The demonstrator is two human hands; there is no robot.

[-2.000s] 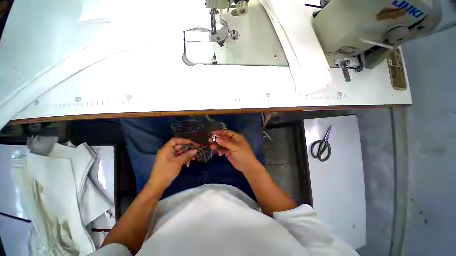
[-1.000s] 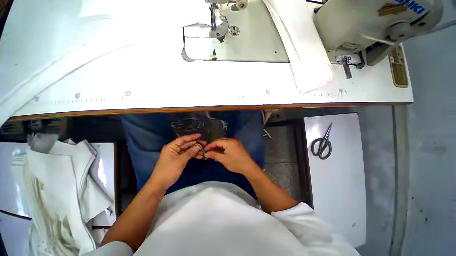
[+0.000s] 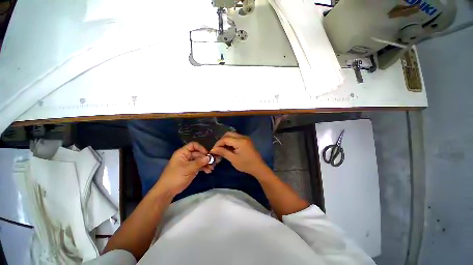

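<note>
A tiny shiny metal item, which looks like a bobbin or bobbin case (image 3: 211,160), is pinched in the fingertips of my left hand (image 3: 185,164) above my lap. My right hand (image 3: 238,152) is close against it from the right, its thumb and fingertips together at the top of the item. Whether my right fingers hold the item or a thread from it is too small to tell. Both hands are bare and below the table's front edge.
The sewing machine head (image 3: 384,23) and needle plate (image 3: 259,46) are on the white table (image 3: 207,90). Folded white pieces (image 3: 314,57) lie under the machine arm. Scissors (image 3: 334,150) lie on the right board (image 3: 350,207). White cloth pieces (image 3: 59,191) are piled at lower left.
The metal item was in my right fingertips two seconds ago and now shows in my left fingertips. My hands have come together, and my right hand has lifted slightly since one second ago.
</note>
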